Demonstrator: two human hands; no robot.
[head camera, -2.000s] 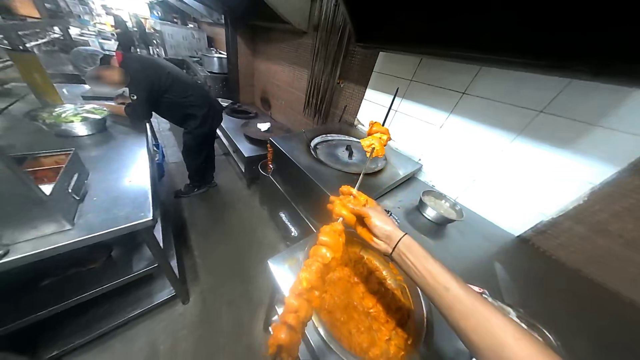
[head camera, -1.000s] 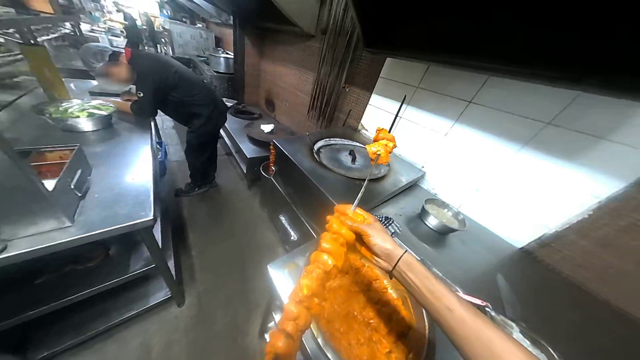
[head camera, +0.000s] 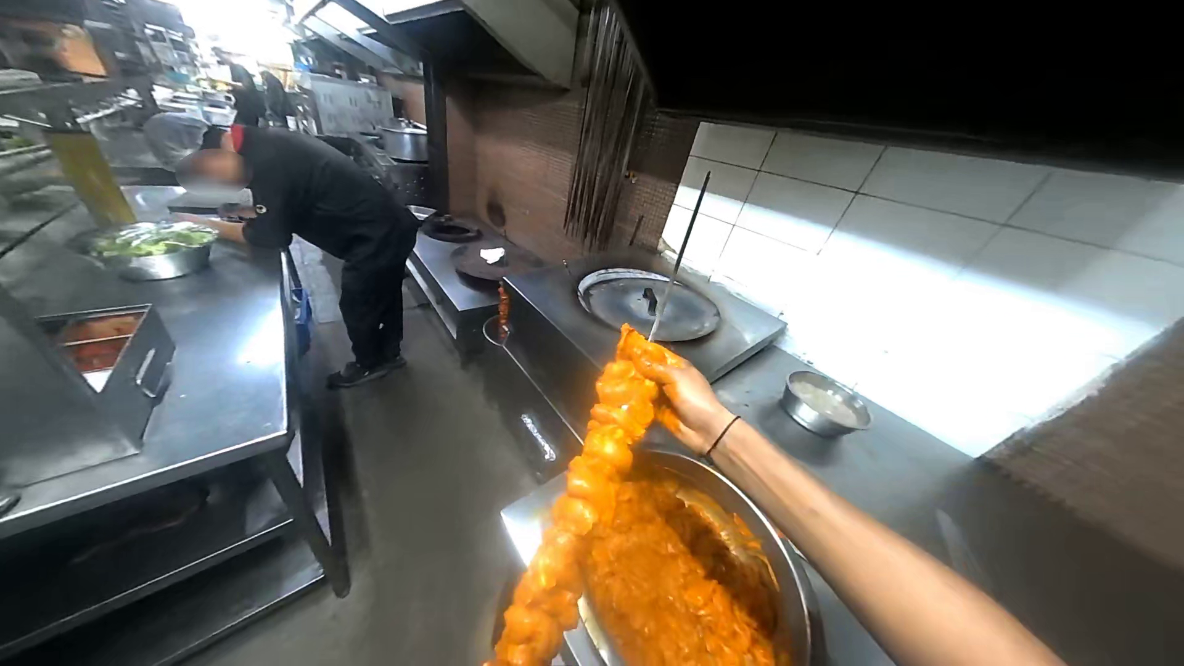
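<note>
My right hand (head camera: 683, 393), a dark band at its wrist, is closed around orange-marinated meat near the top of a long metal skewer (head camera: 683, 250). Above the hand the skewer's bare length points up over the round lid. Below it, marinated pieces (head camera: 592, 481) are packed along the skewer down to the bottom edge of the view. A large steel bowl (head camera: 797, 564) lies under the hand and holds more orange-coated pieces (head camera: 666, 573). My left hand is not in view.
A tandoor's round metal lid (head camera: 647, 305) lies beyond the hand. A small steel bowl (head camera: 826, 404) of pale liquid stands at right. Skewers (head camera: 606, 129) hang on the wall. At left, a person (head camera: 324, 203) in black leans over a steel table (head camera: 217, 342) with a bowl of greens (head camera: 157, 252).
The orange pieces that sat high on the skewer above my right hand are now down at the hand. The skewer above it is bare.
</note>
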